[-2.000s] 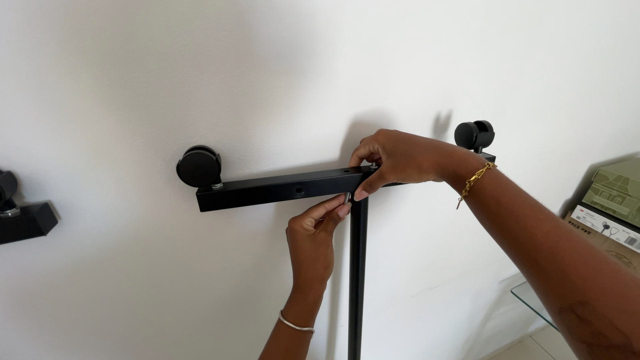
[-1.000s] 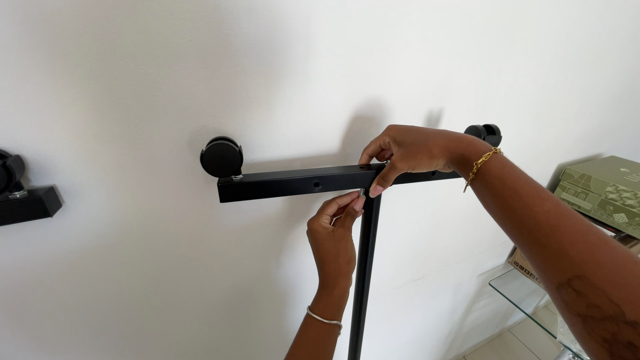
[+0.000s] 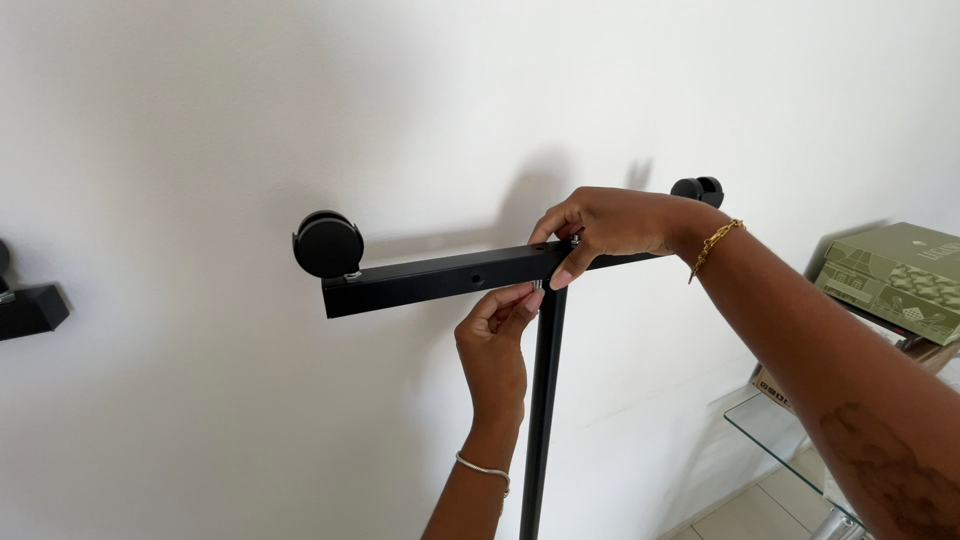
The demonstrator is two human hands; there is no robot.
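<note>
A black metal crossbar [image 3: 420,282] lies across the top of a black upright post [image 3: 545,405]. One black caster wheel [image 3: 328,244] stands up from its left end, another caster [image 3: 698,190] near its right end. My left hand [image 3: 496,352] pinches a small silver bolt [image 3: 538,285] against the underside of the bar, just left of the post. My right hand [image 3: 611,229] grips the bar from above at the joint, thumb on the front face, fingers over the top. A second silver bolt end [image 3: 575,239] sticks up beside its fingers. An open hole shows in the bar's front face.
A white wall [image 3: 187,150] stands close behind the frame. At the left edge is the end of another black bar [image 3: 34,311] with a caster. A green box [image 3: 892,277] sits at the right, above a glass shelf [image 3: 772,435]; floor tiles show below.
Both hands stay at the joint of bar and post. The silver bolt under the bar shows more plainly now between the left fingertips. The view has shifted slightly.
</note>
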